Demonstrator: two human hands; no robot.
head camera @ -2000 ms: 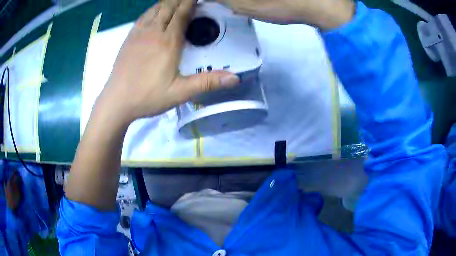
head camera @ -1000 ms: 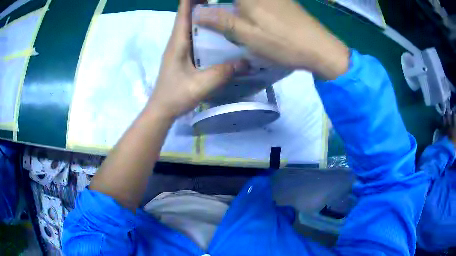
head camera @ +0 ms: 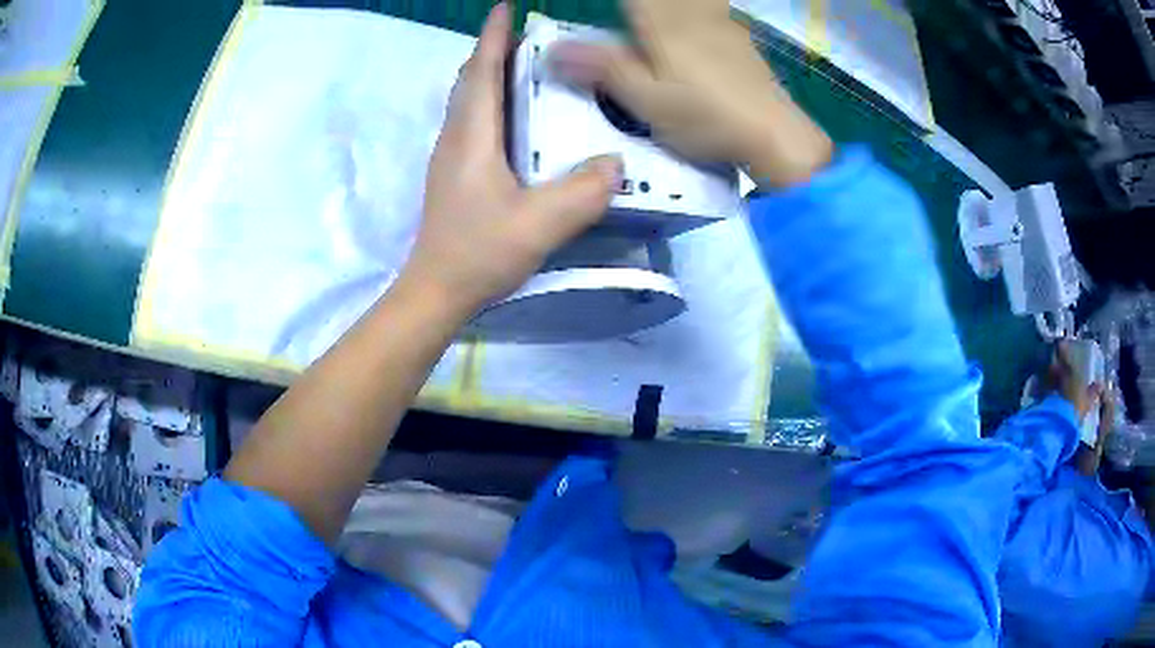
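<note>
A white mini projector (head camera: 570,133) is tilted above the white work mat (head camera: 304,190), its round stand base (head camera: 583,308) below it toward me. My left hand (head camera: 507,203) grips the projector's left side, with the thumb across the lower front edge. My right hand (head camera: 690,95) is blurred and lies over the upper face, partly covering the dark lens (head camera: 621,117). Whether my right hand grips or only touches is not clear. Small ports (head camera: 645,186) show on the near side.
Another white projector with stand (head camera: 1041,249) is on the green bench at right, near a neighbour's hands (head camera: 1083,380) and blue sleeve. A crate of moulded housing parts (head camera: 76,506) is at lower left. A black tape tab (head camera: 647,410) marks the mat's near edge.
The projector has turned, and its lens and ports now show again beside my right hand. My left hand stays on its left side. The view has shifted right, showing more of the neighbour and crate.
</note>
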